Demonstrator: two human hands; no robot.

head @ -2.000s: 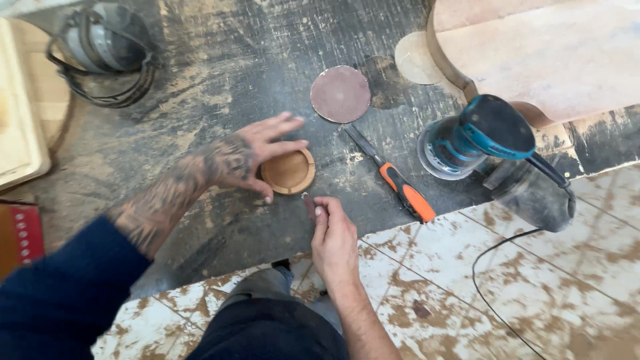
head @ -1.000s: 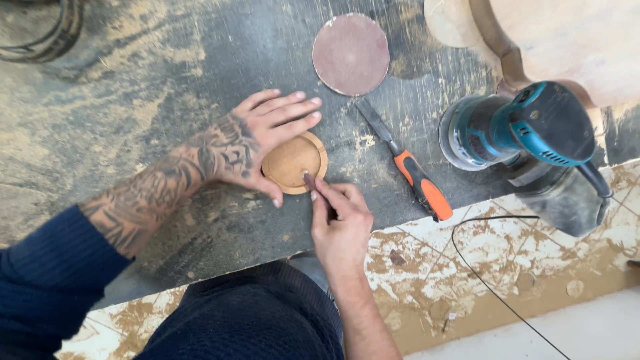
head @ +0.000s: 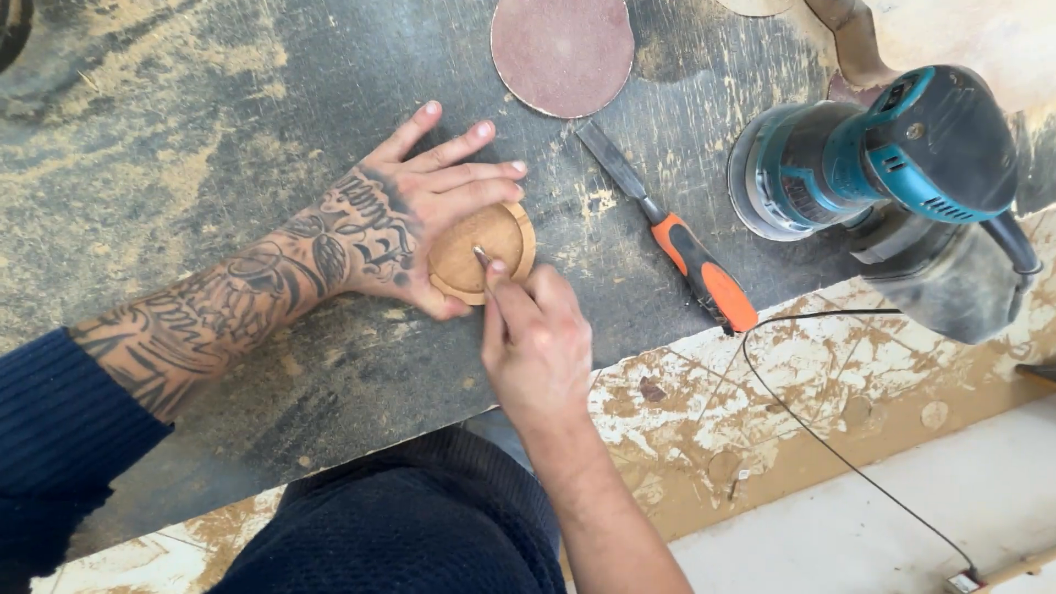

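Note:
A small round wooden dish [head: 462, 256] with a raised rim lies on the dark workbench. My left hand [head: 429, 198] presses around its left and upper edge, thumb at the lower rim and the other fingers spread over the bench. Pinched in my right hand [head: 532, 330] is a small tool [head: 481, 256], mostly hidden by the fingers, its metal tip on the dish's inner face. A chisel [head: 668, 227] with an orange and black handle lies to the right of the dish. Above it is a reddish round sanding disc [head: 563, 54].
A teal and black random orbital sander [head: 874, 157] stands on the bench at the right, its dust bag [head: 949, 272] over the front edge. A black cord [head: 825, 445] trails across the dusty floor. Part of a large pale wooden piece [head: 965, 41] shows at the upper right.
The small tool's tip has moved from the dish's lower right rim onto its inner face, with my right hand closer over the dish. The view has moved nearer.

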